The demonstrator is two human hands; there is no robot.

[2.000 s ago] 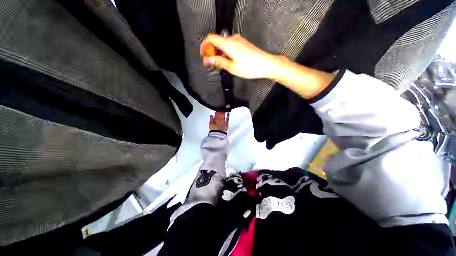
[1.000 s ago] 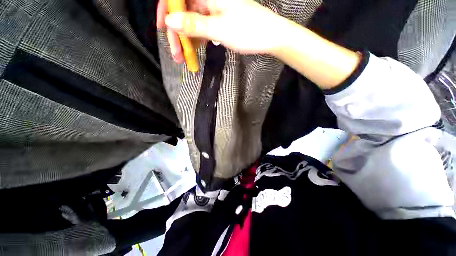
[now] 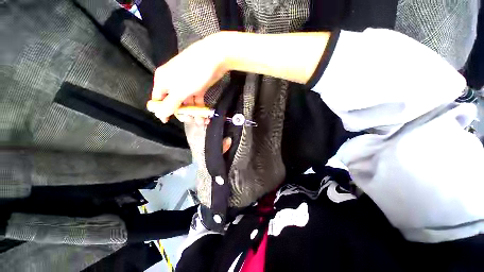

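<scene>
A grey-check jacket (image 3: 265, 154) with a black button placket (image 3: 216, 154) hangs close in front of me. My right hand (image 3: 193, 79) grips the orange handle of a hook needle or awl (image 3: 195, 112). Its thin metal tip points right and lies at a pale round button (image 3: 238, 120) on the placket; whether it passes through the button is unclear. More pale buttons (image 3: 219, 180) show lower down. Of my left hand only a fingertip (image 3: 227, 144) shows at the placket opening; the jacket hides the rest.
Other grey-check garments with black strips (image 3: 122, 114) hang close on the left, one with a black and grey sleeve (image 3: 66, 228). Another grey-check garment (image 3: 435, 37) hangs at the upper right. Yellow-black floor tape (image 3: 165, 255) shows below.
My right hand has come down and left, and the tool has turned from pointing down to pointing right, its tip at a button. A left fingertip now shows beside the placket.
</scene>
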